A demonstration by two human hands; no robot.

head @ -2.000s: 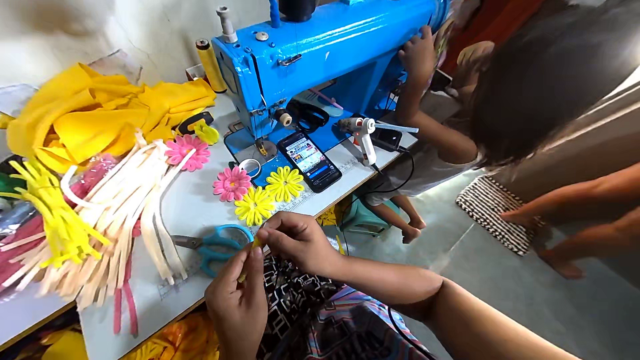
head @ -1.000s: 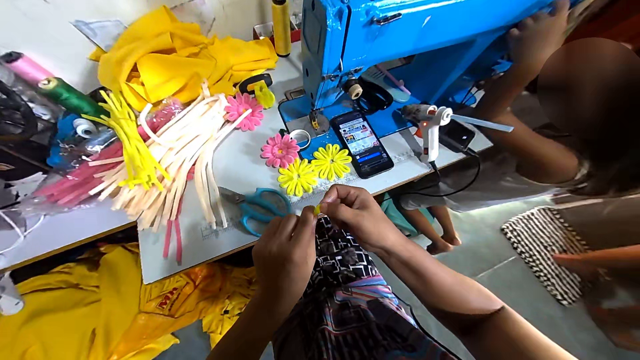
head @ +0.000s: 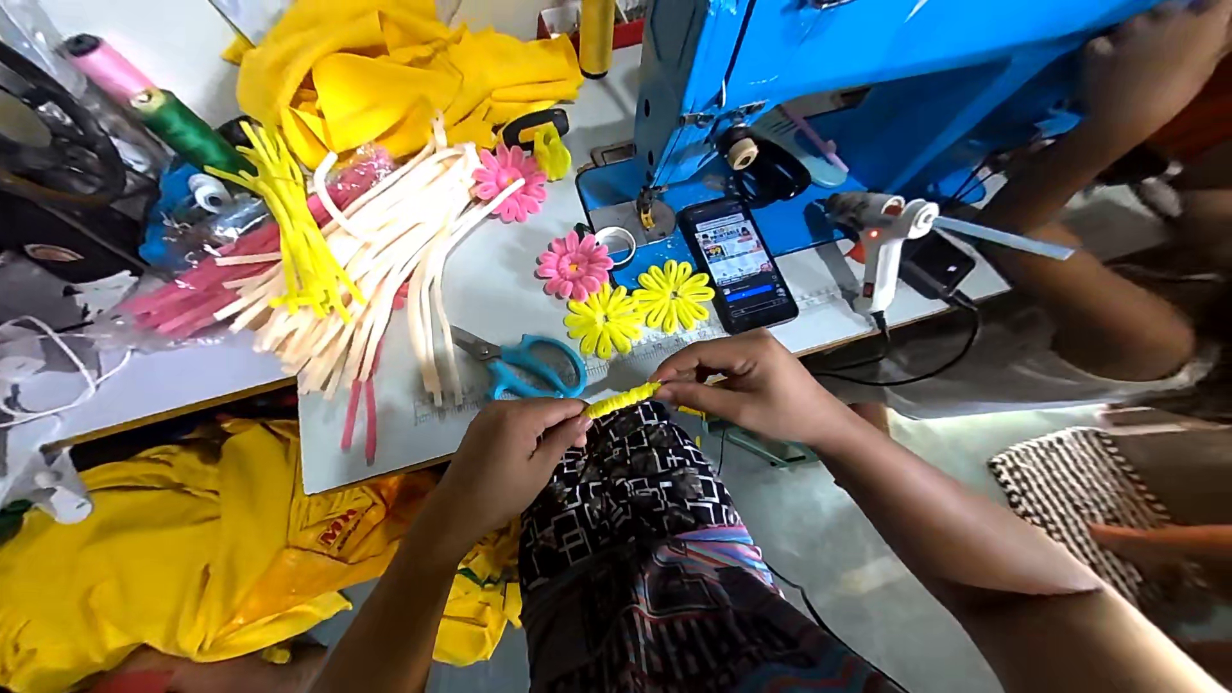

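Between my left hand (head: 515,452) and my right hand (head: 746,385) stretches a short, bumpy yellow coil (head: 621,399); each hand pinches one end between thumb and fingers. Just beyond it, on the table, lie blue-handled scissors (head: 539,366), two yellow looped flowers (head: 604,320) and a pink flower (head: 574,267). A second pink flower (head: 510,183) touches a bundle of cream strips (head: 385,241), on which yellow strips (head: 294,231) rest. A smartphone (head: 739,265) with a lit screen lies right of the flowers.
A blue sewing machine (head: 693,87) stands behind, with a glue gun (head: 881,250) and its cord to the right. Another person's arm (head: 1107,289) reaches to the machine. Yellow cloth (head: 404,77) is heaped at the back; more yellow cloth (head: 144,539) hangs below the table (head: 375,423).
My hands have moved a little apart, and the yellow coil between them now shows plainly. The view has shifted closer to the table.
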